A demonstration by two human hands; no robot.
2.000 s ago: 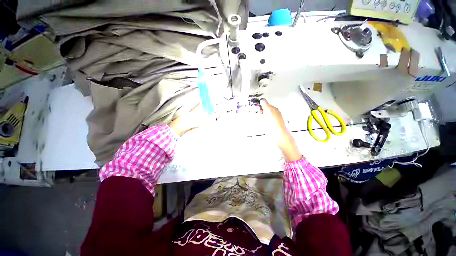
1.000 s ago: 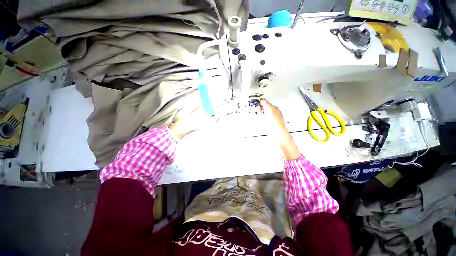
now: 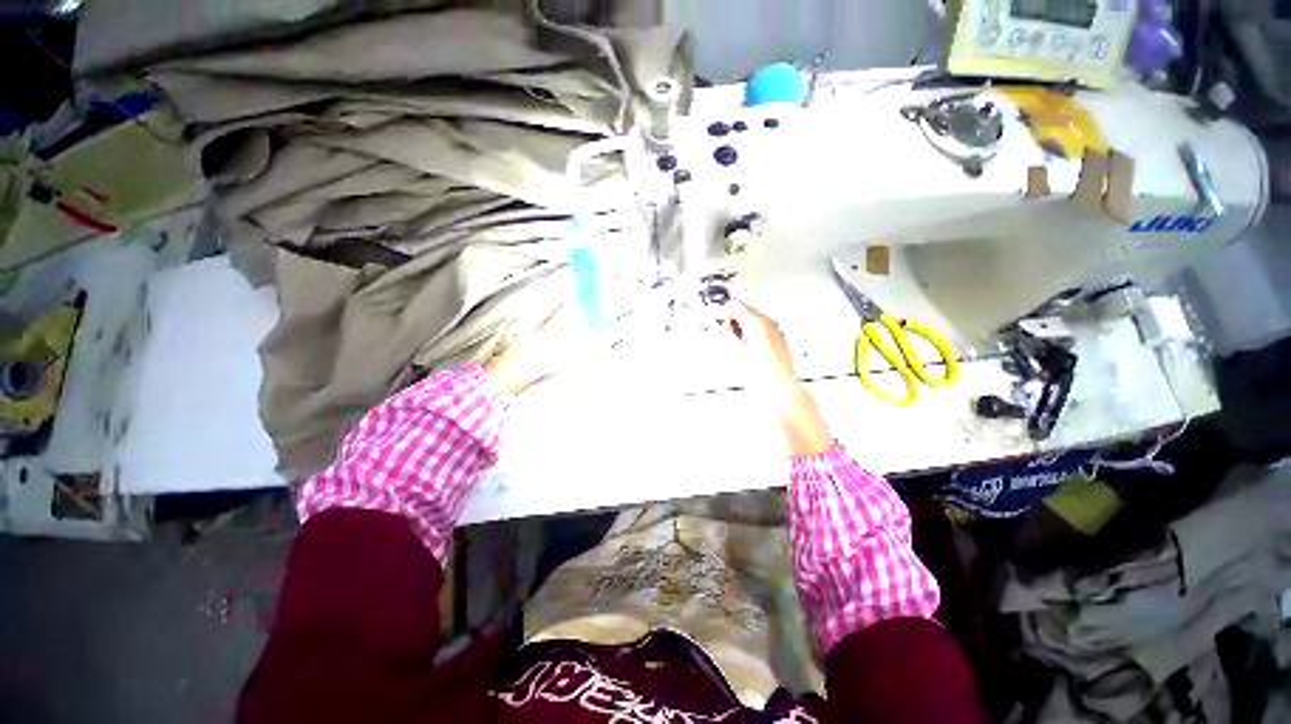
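Note:
The khaki cloth point(image 3: 333, 347) lies heaped and creased behind and left of the needle area. My left hand point(image 3: 531, 351) lies flat at its near right edge, left of the needle; glare hides its fingertips. My right hand point(image 3: 766, 357) is on the white bed just right of and below the presser foot point(image 3: 715, 294). A small dark red spot shows at its fingertips; I cannot tell what it is. Glare washes out any cloth under the foot. A light-blue strip point(image 3: 585, 269) stands left of the needle bar on the white sewing machine point(image 3: 835, 163).
Yellow-handled scissors point(image 3: 903, 357) lie on the bed right of my right hand. A black metal mechanism point(image 3: 1042, 382) is at the bed's right end. A control box point(image 3: 1041, 36) stands behind the arm. A khaki heap point(image 3: 1161, 580) lies low at right. A white sheet point(image 3: 198, 375) is at left.
The whole view has shifted slightly, with the machine arm now further left and lower. My right fingertips sit a little further from the foot, and the dark red spot now shows there.

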